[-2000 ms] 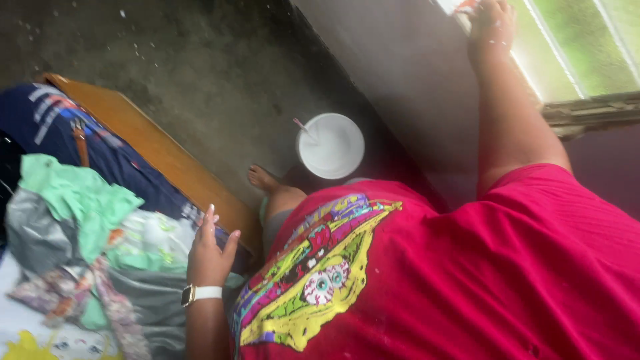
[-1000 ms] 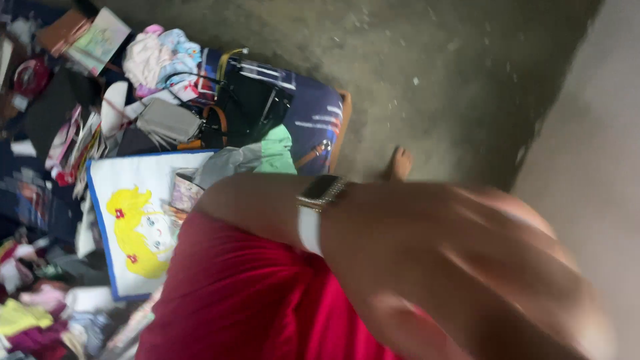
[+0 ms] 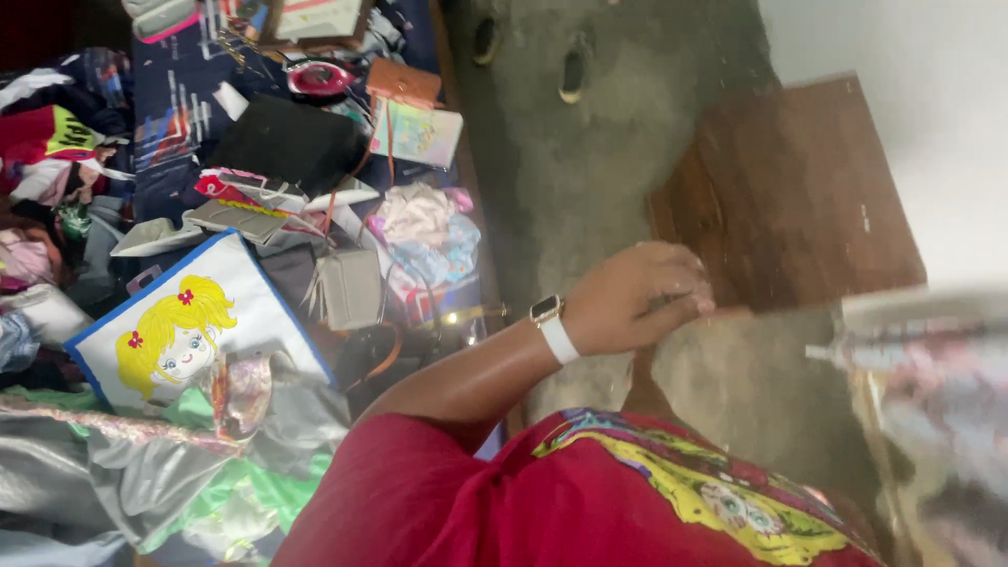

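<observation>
My left hand, with a watch on a white band, is held out over the concrete floor. Its fingers are curled and blurred, and whether they hold anything is unclear. They appear near the lower left edge of a brown wooden box or cabinet; contact cannot be told. My right hand is out of view. Left of my arm, a white bag with blue edging and a yellow-haired cartoon girl lies among grey and green cloths.
A bed with a dark blue patterned sheet bears clothes, a black flat item, a grey wallet-like item and a brown pouch. Shoes lie on the floor. Blurred pinkish items stand at the right.
The view has swung widely, bringing the wooden box into sight. My right hand, raised by a louvred window two seconds ago, has left the view. My left hand now appears farther from the camera than one second ago.
</observation>
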